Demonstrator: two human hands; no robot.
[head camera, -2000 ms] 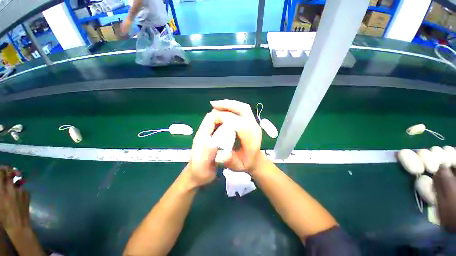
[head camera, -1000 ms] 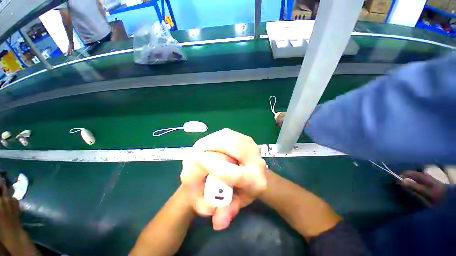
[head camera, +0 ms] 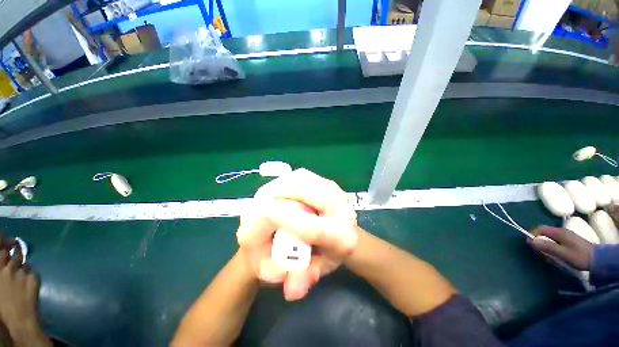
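Note:
A cream-white oval unit (head camera: pixel 292 252) is clasped between both my hands in front of me. Its rounded end face, with two small dark openings, shows below my fingers; the rest is hidden. My left hand (head camera: pixel 261 227) wraps it from the left and my right hand (head camera: pixel 329 220) from the right, fingers overlapping, so which finger belongs to which hand is partly unclear. The hands are above the near edge of the belt.
Units with cord loops lie on the green belt (head camera: pixel 170 156), one (head camera: pixel 275 169) just behind my hands. A grey-white post (head camera: pixel 421 101) stands right of my hands. At right, a neighbour's hand (head camera: pixel 567 247) holds a unit beside rows of ovals (head camera: pixel 556 198). Another person's hands (head camera: pixel 17 291) are at left.
My hands have come lower and nearer from the first frame, clasping tighter, with the unit's slotted end now showing. The neighbour's blue sleeve has drawn back right; the upright-corded unit behind the post is gone.

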